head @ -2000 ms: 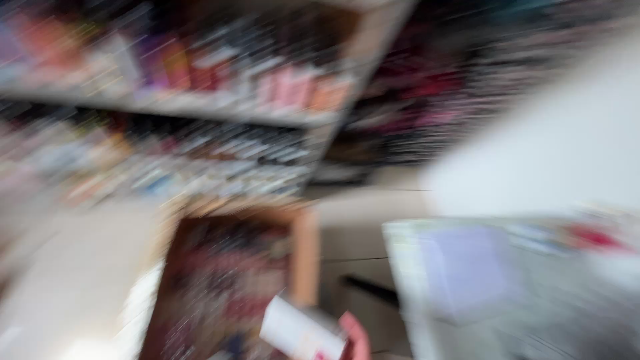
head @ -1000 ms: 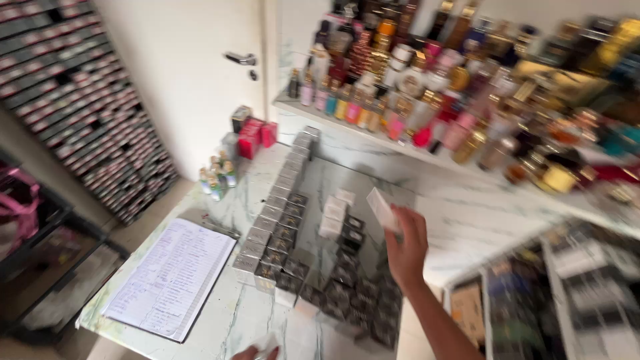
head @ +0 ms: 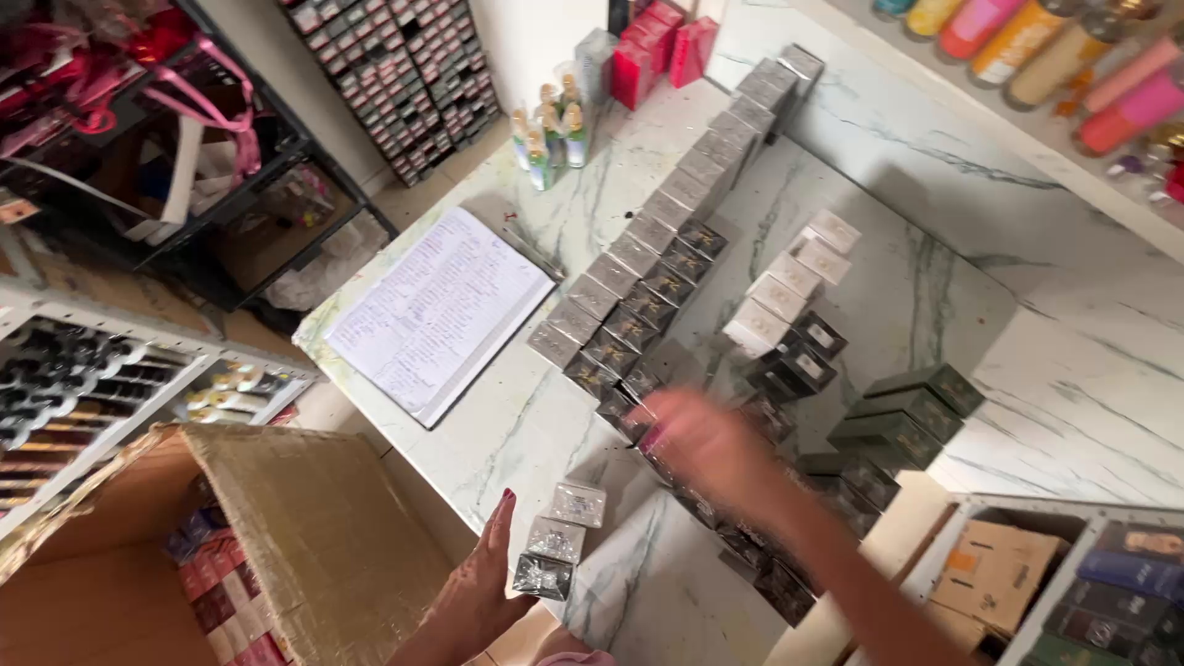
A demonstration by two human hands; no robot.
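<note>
My left hand (head: 486, 578) is at the counter's front edge, its fingers extended and its palm beside a short row of small wrapped boxes: two silvery ones (head: 556, 538) and a black one (head: 543, 576). My right hand (head: 694, 439), blurred, reaches over the rows of dark boxes (head: 610, 351); whether it holds one cannot be seen. A long row of silver-grey boxes (head: 632, 252) runs diagonally to the back wall. White boxes (head: 779, 296) and black boxes (head: 807, 347) stand right of it, dark green boxes (head: 911, 416) farther right.
An open notebook with handwriting (head: 444, 310) lies on the marble counter (head: 499, 407), a pen beside it. Small bottles (head: 550, 134) and red boxes (head: 647, 55) stand at the back. An open cardboard carton (head: 314, 546) is at lower left. A shelf of bottles (head: 1036, 92) overhangs the upper right.
The view has swung from the shelves and carton to the counter. A second ago my right hand held a white box above the counter; now it is lower, over the dark boxes.
</note>
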